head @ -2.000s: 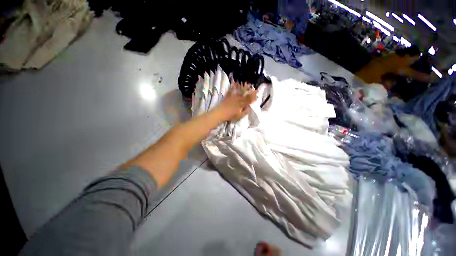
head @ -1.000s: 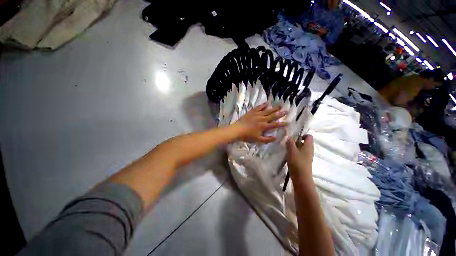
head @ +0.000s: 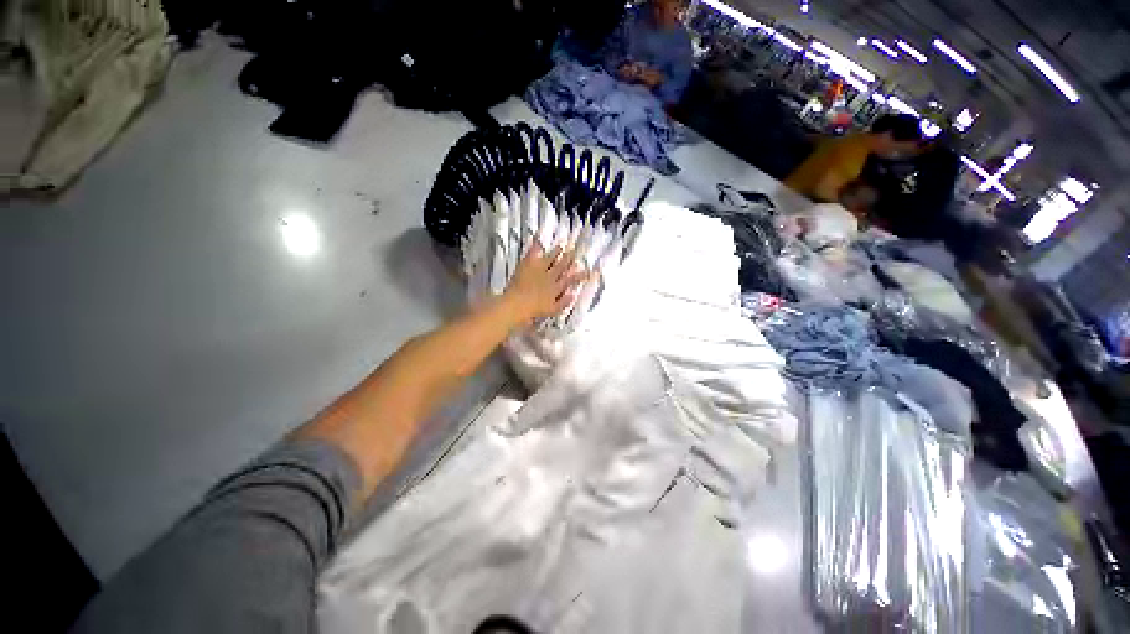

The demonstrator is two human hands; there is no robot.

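My left hand (head: 545, 282) lies on the hung shirt stack (head: 508, 242), just below its fanned black hooks, with its fingers spread over the collars. A white shirt (head: 558, 483) lies loosely spread in front of me, from the stack down to the bottom edge. The curved top of a black hanger (head: 502, 623) shows at the bottom edge, partly cut off. More white shirts (head: 688, 297) lie fanned to the right of the stack. My right hand is out of the picture.
Clear polybags (head: 886, 508) lie at the right, with blue garments (head: 824, 347) beyond them. Black garments (head: 409, 56) and more blue cloth (head: 601, 112) are at the far side. Beige garments (head: 87, 87) are at far left. People (head: 855, 155) are beyond the table (head: 186, 334).
My right hand came in over the stack, then left the picture. The dark hanger near it is gone from there. A white shirt now spreads nearer me. My left hand remains on the stack.
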